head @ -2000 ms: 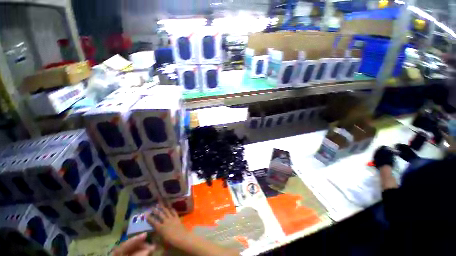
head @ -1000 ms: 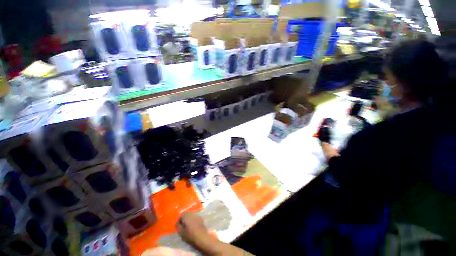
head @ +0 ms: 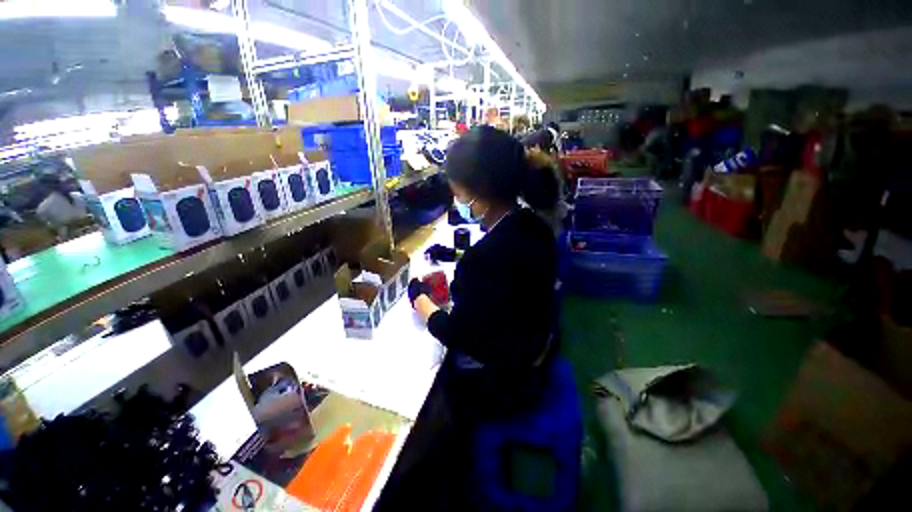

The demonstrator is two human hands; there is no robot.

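Note:
Neither of my hands is in the picture. Nearest in front of me, a black tangled pile of cables lies at the lower left. An open retail box with one flap up stands on the bench beside it; a pale item shows inside, too blurred to name. An orange sheet lies at the bench's front edge, next to the box.
A masked coworker with black gloves handles a reddish item further along the bench. Open boxes stand near them. Boxes with raised flaps line the shelf. Blue crates and a grey sack are on the green floor.
The view has swung right. My hands and the tall stack of boxes have left the picture. The floor and crates at the right have come in.

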